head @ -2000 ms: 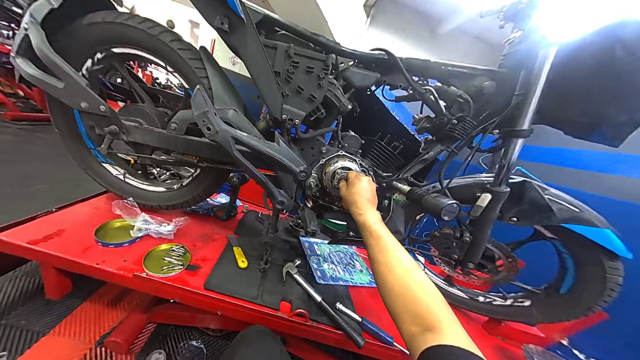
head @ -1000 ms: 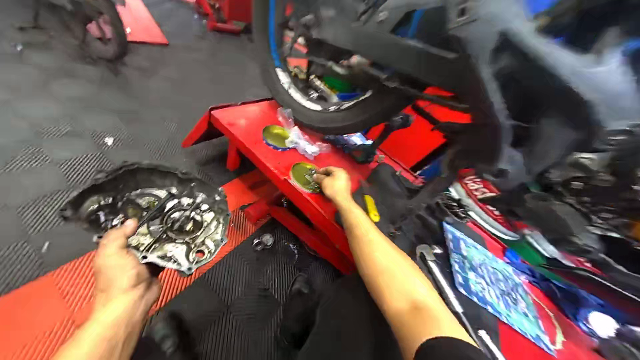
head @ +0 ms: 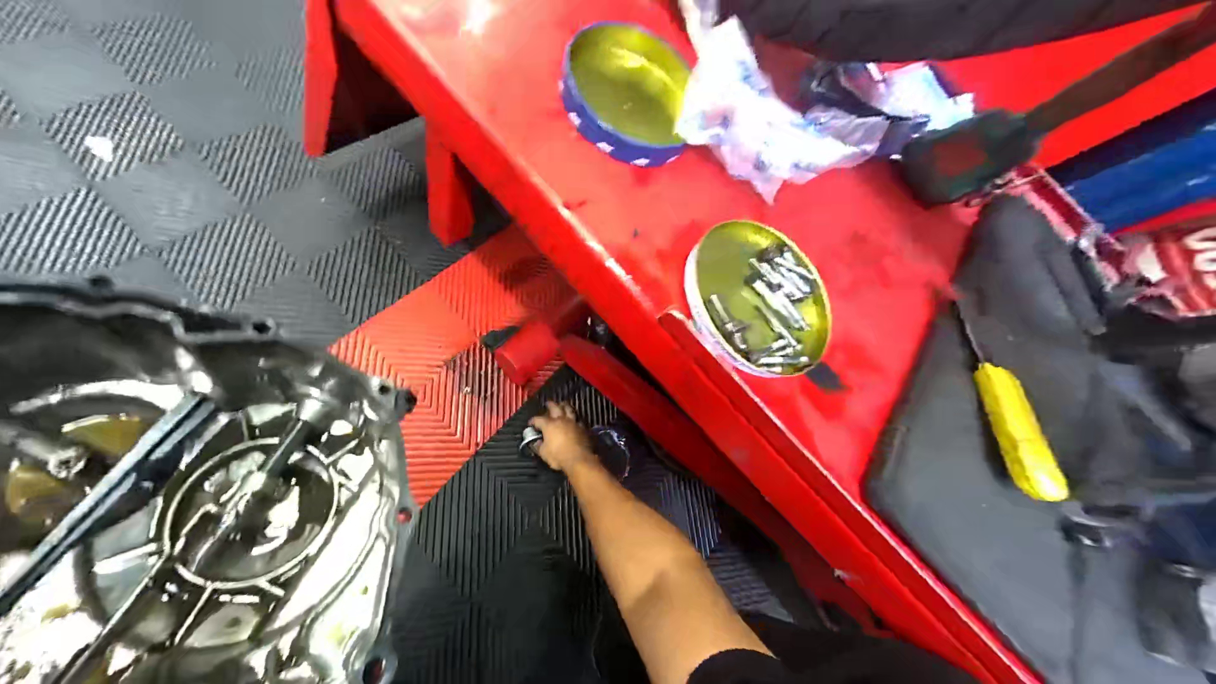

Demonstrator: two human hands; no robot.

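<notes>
My right hand (head: 560, 437) reaches down to the floor beside the red lift, its fingers at a small round metal part (head: 530, 439); how firmly they hold it is unclear. A metal engine side cover (head: 256, 513), inner face up and wet with oil, fills the lower left of the head view. My left hand is not visible. On the red platform a round tin (head: 708, 313) holds several bolts, and a second round tin (head: 632, 85) stands farther back, beside crumpled clear plastic (head: 750, 104).
The red lift platform's edge (head: 608, 256) runs diagonally between the floor and its top. A yellow-handled tool (head: 1021, 432) lies on a black mat (head: 921, 513). Part of a tyre (head: 874, 28) shows at the top. Red lift legs and a bar stand near my right arm.
My right hand has moved from the bolt tin down to the floor. The left hand, seen holding the engine cover before, is out of view. The view has swung downward.
</notes>
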